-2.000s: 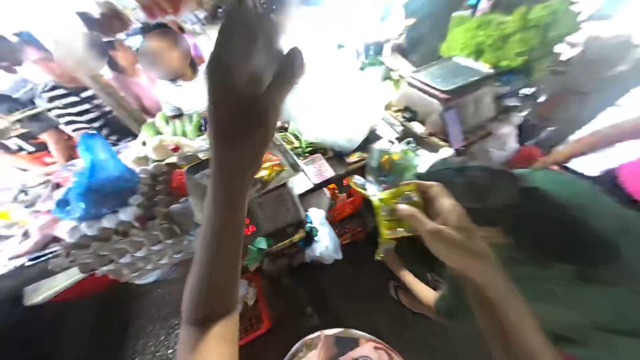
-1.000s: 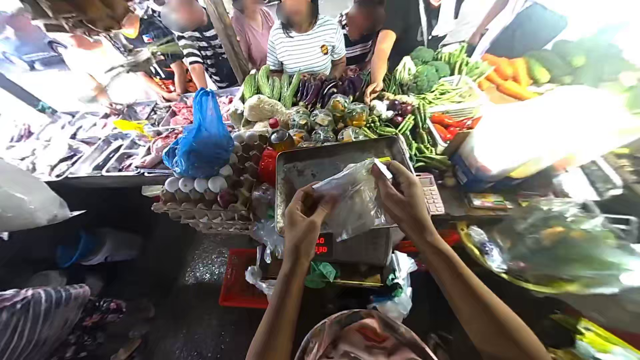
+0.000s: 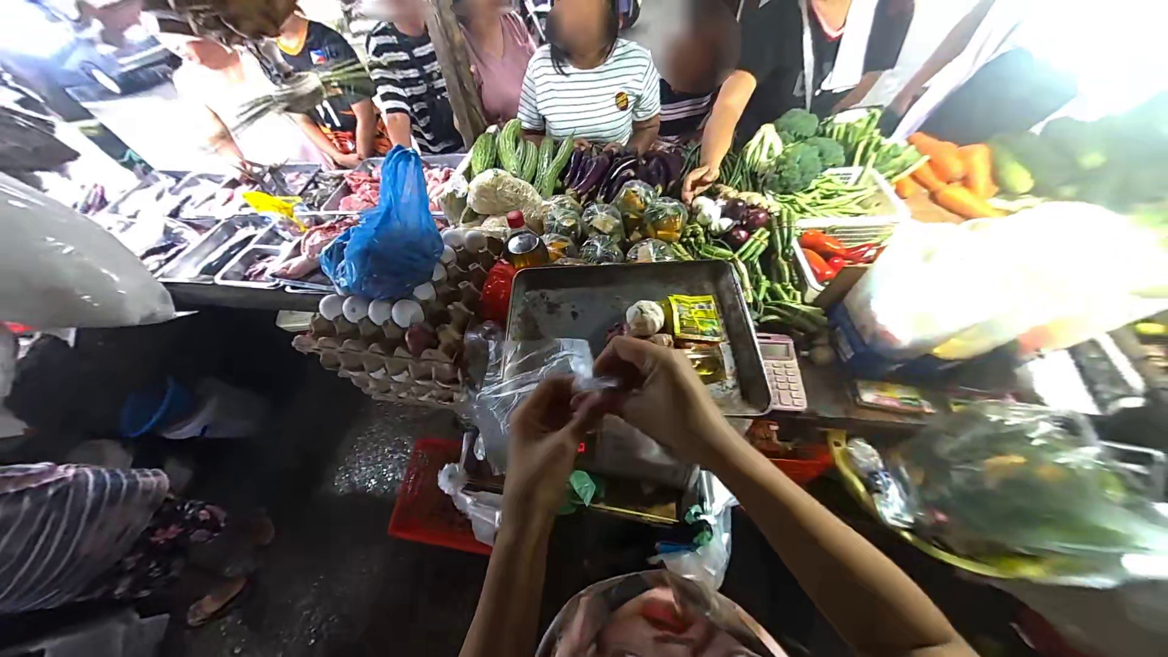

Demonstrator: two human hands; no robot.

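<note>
My left hand and my right hand meet in front of the metal tray, both pinching a clear plastic bag. The bag hangs mostly to the left of my fingers. In the tray, beyond my right hand, lie a garlic bulb, a yellow seasoning packet and a small packet of golden liquid. A pink calculator lies against the tray's right side.
Stacked egg trays and a blue plastic bag are at the left. Behind the tray are wrapped vegetables, eggplants and bitter melons. A red crate is below. Several people stand across the stall; one person's hand reaches toward garlic.
The garlic and yellow packet now show in the tray, which looked bare a second ago. My hands have come together on the bag. Two seconds ago my right hand held a yellow packet.
</note>
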